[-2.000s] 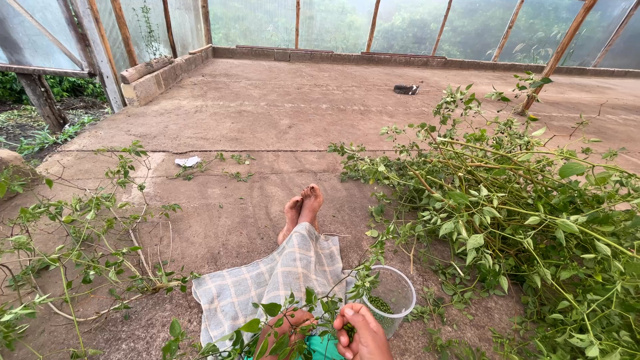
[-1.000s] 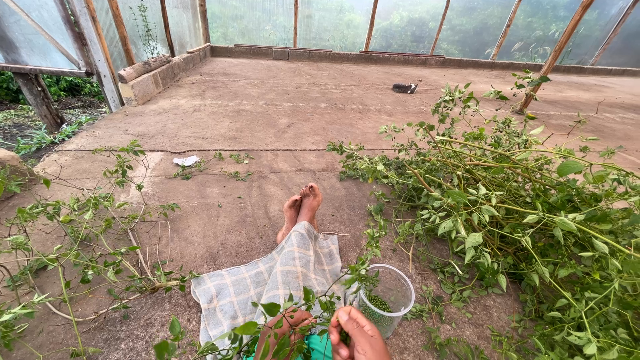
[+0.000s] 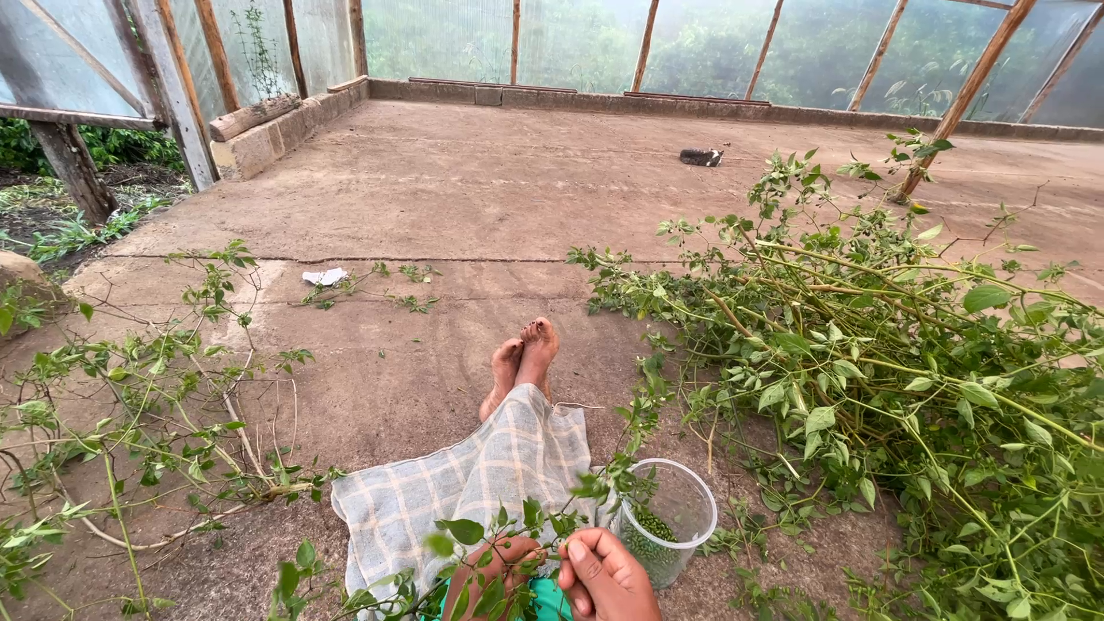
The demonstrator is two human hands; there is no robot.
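Observation:
A leafy green branch (image 3: 535,517) lies across my lap, over a grey checked cloth (image 3: 448,483) that covers my legs. My left hand (image 3: 492,573), partly hidden by leaves, is closed around the branch. Beside it my right hand (image 3: 605,576) has thumb and forefinger pinched together at the branch; whether something small sits between them cannot be made out. Just right of my right hand stands a clear plastic tub (image 3: 690,517), holding many small green berries or pods (image 3: 651,526). The upper part of the branch reaches over the tub's left rim.
A big heap of cut leafy branches (image 3: 862,379) covers the right side of the concrete floor (image 3: 483,207). More sparse branches (image 3: 250,431) lie at the left. Farther off are a white scrap (image 3: 325,277), a small dark-and-white object (image 3: 701,157) and a slanting wooden post (image 3: 966,99).
My right hand has shifted slightly at the branch, staying left of the tub, and its fingers have changed position. My left hand remains on the branch.

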